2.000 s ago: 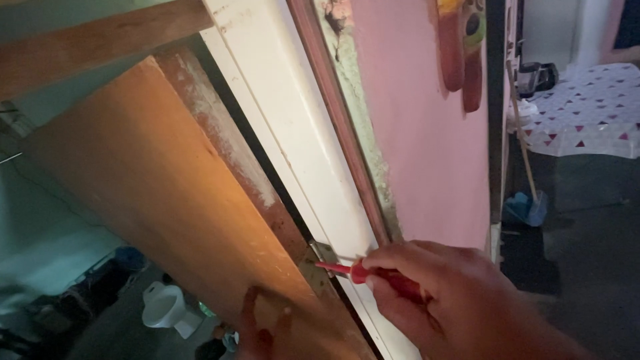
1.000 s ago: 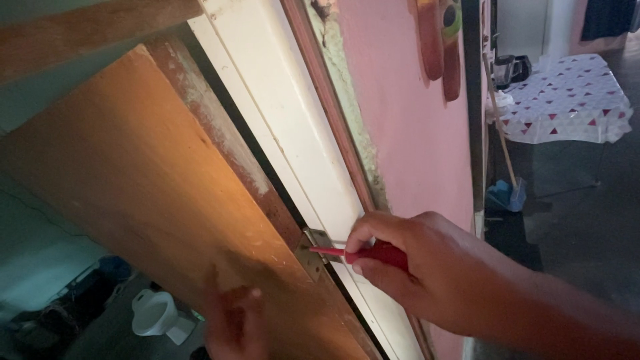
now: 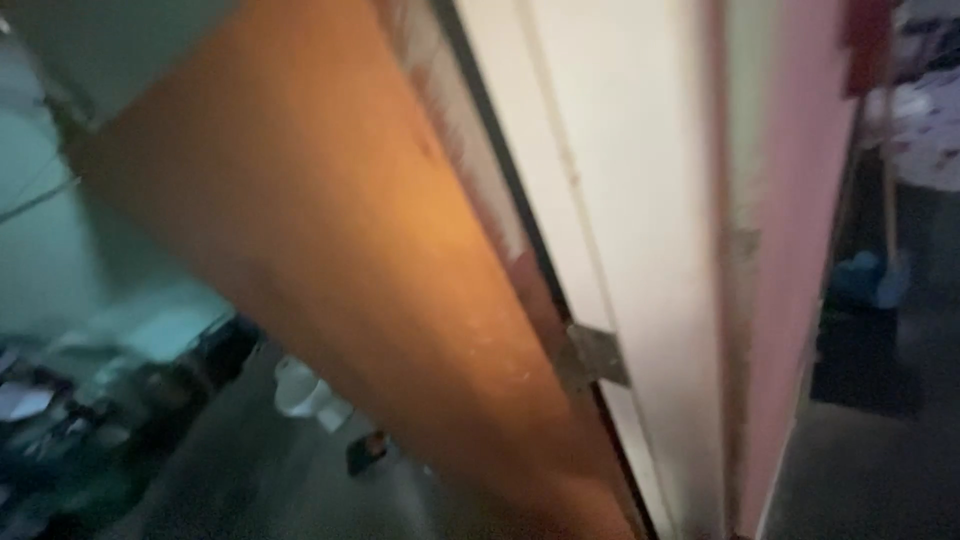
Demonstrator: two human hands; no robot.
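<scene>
Neither of my hands shows in the head view now, and the red screwdriver is out of sight too. A wooden door [image 3: 337, 247] stands ajar, its edge running down beside a white door frame [image 3: 630, 195]. A metal hinge [image 3: 600, 355] bridges the dark gap between the door edge and the frame. Blur hides whether screws sit in the hinge.
To the right of the frame is a pink wall [image 3: 795, 225]. Beyond it are a broom handle [image 3: 890, 180], a blue object on the floor and a table with a patterned cloth [image 3: 926, 142]. A white toilet [image 3: 300, 390] and dark clutter [image 3: 75, 450] lie low on the left.
Both hands and the red screwdriver, which my right hand held at the hinge, have gone out of view. The view has shifted and blurred.
</scene>
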